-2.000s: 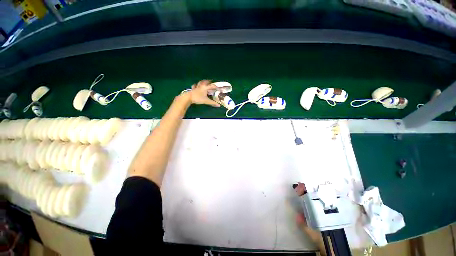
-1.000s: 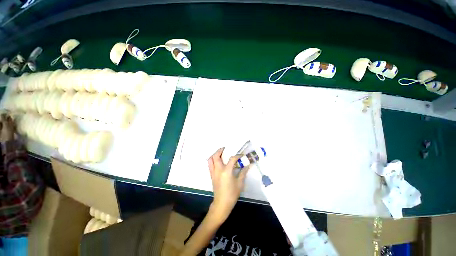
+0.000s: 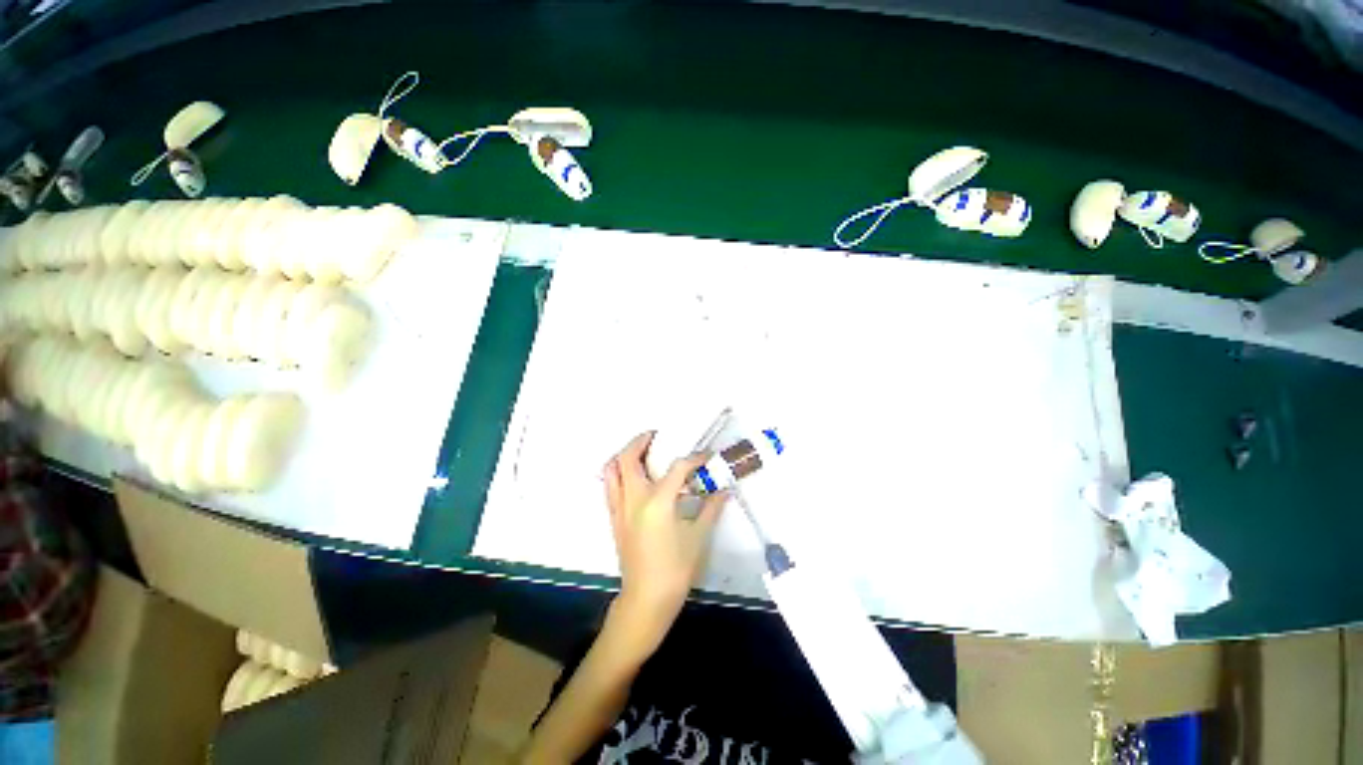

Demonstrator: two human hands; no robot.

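My left hand (image 3: 653, 516) holds a striped body piece (image 3: 743, 457) between thumb and fingers, low over the white work sheet (image 3: 897, 359). The piece is white with brown blocks and blue bands. A thin greyish edge or part shows behind it, too small to name. The glue dispensing gun (image 3: 840, 650) comes in from the bottom, its long white barrel pointing up and left. Its thin nozzle tip with a dark blue-grey base lies close to the piece's lower side; I cannot tell if they touch. My right hand is not visible.
Corded item sets (image 3: 982, 211) lie spaced along the green belt (image 3: 703, 135). Stacked cream ovals (image 3: 209, 314) fill three rows at left. A crumpled tissue (image 3: 1163, 561) lies at right, near small dark bits (image 3: 1241, 441). Cardboard boxes (image 3: 209, 561) stand below the bench edge. A person's plaid sleeve (image 3: 38, 575) shows far left.
My left hand has come back from the belt with a striped piece. The gun has swung round to it. In the last second the nozzle has drawn slightly down from the piece's face.
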